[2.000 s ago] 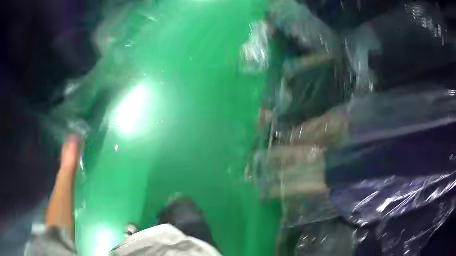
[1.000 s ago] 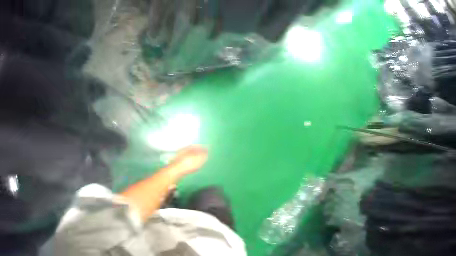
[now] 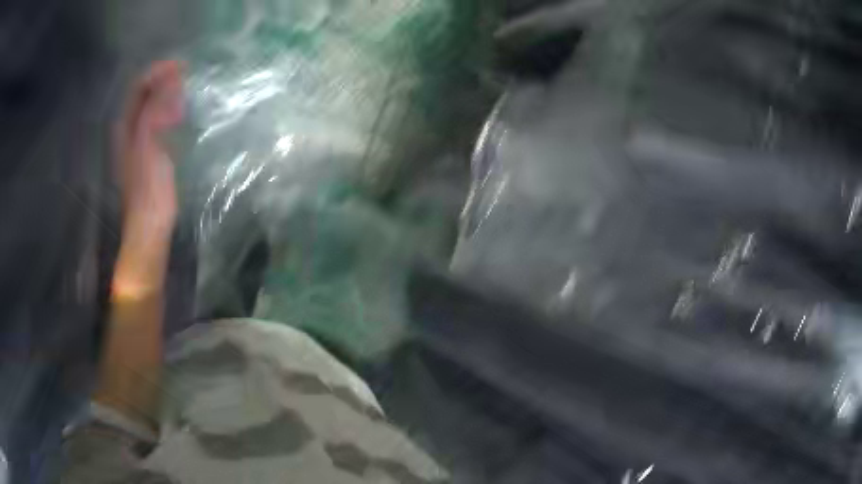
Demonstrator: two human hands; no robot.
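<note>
My left hand (image 3: 149, 146) is raised at the left of the view, blurred, with the bare forearm rising from a short sleeve. Its fingers look partly bent, and I cannot tell whether they hold anything. It is beside or in front of dark, blurred cloth (image 3: 57, 189) at the far left. My right hand is not in view. A large heap of bagged dark garments (image 3: 605, 331) under glossy film fills the right side. Clear crinkled film (image 3: 255, 104) with strong glints lies just right of my left hand.
Green floor colour (image 3: 331, 265) shows dimly through film in the middle. Greenish film and pale patches lie at the top. My patterned grey-white T-shirt (image 3: 227, 406) is at the bottom left. The whole view is motion-blurred.
The view has swung from open green floor to film and dark bagged garments. My left hand has moved from low centre-left to upper left, and its forearm is now nearly upright.
</note>
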